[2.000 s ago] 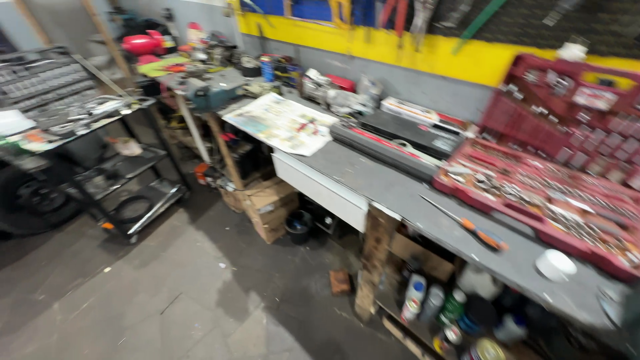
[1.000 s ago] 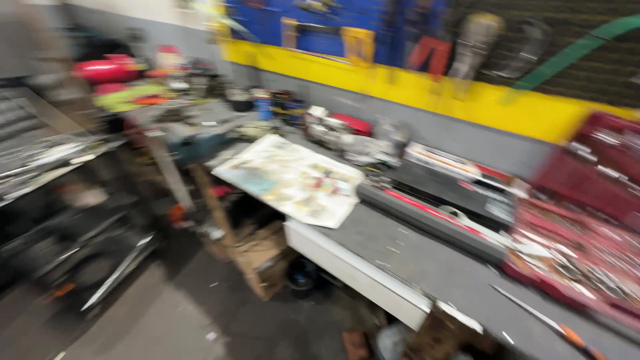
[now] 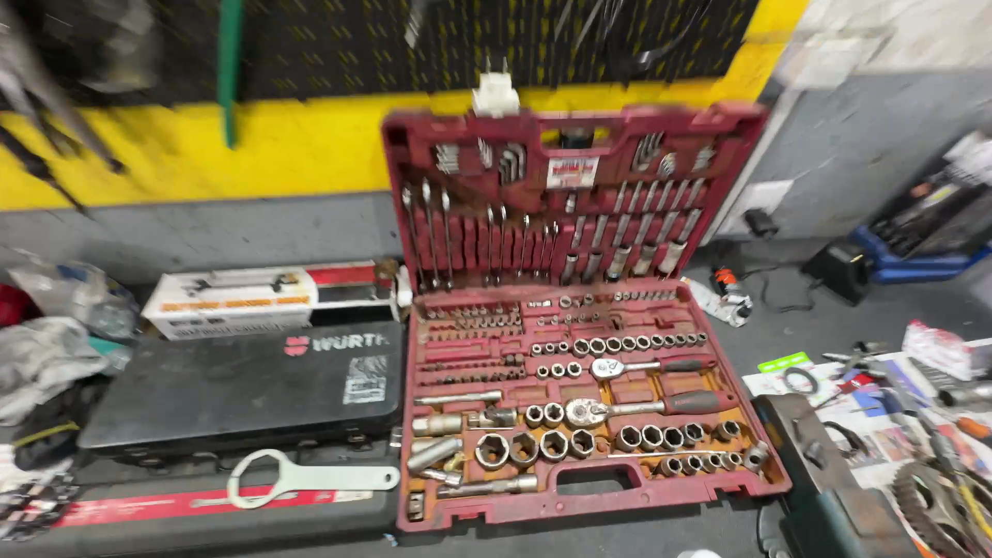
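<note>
Neither of my hands shows in the head view. In the middle lies a red socket set case (image 3: 527, 508), its lid standing up against the wall. Combination wrenches (image 3: 447, 236) and hex keys (image 3: 511, 165) sit in the lid. The lower half holds rows of sockets (image 3: 492, 451) and two ratchets with dark and red grips, a larger one (image 3: 587, 412) and a smaller one (image 3: 608, 367). A pale ring-ended wrench (image 3: 333, 477) lies left of the case, on a long dark case with a red stripe (image 3: 155, 504). Behind that wrench is a black Würth case (image 3: 240, 387).
A printed cardboard box (image 3: 232, 298) stands behind the black case, with plastic bags (image 3: 85, 298) to its left. On the right are a vise-like metal tool (image 3: 845, 511), a toothed gear (image 3: 926, 504) on papers, and a black charger (image 3: 837, 270). A white plug adapter (image 3: 496, 94) rests on the lid.
The view has swung right and closer to the bench, so the red case now fills the middle. The tool cart and floor seen earlier at left are out of view.
</note>
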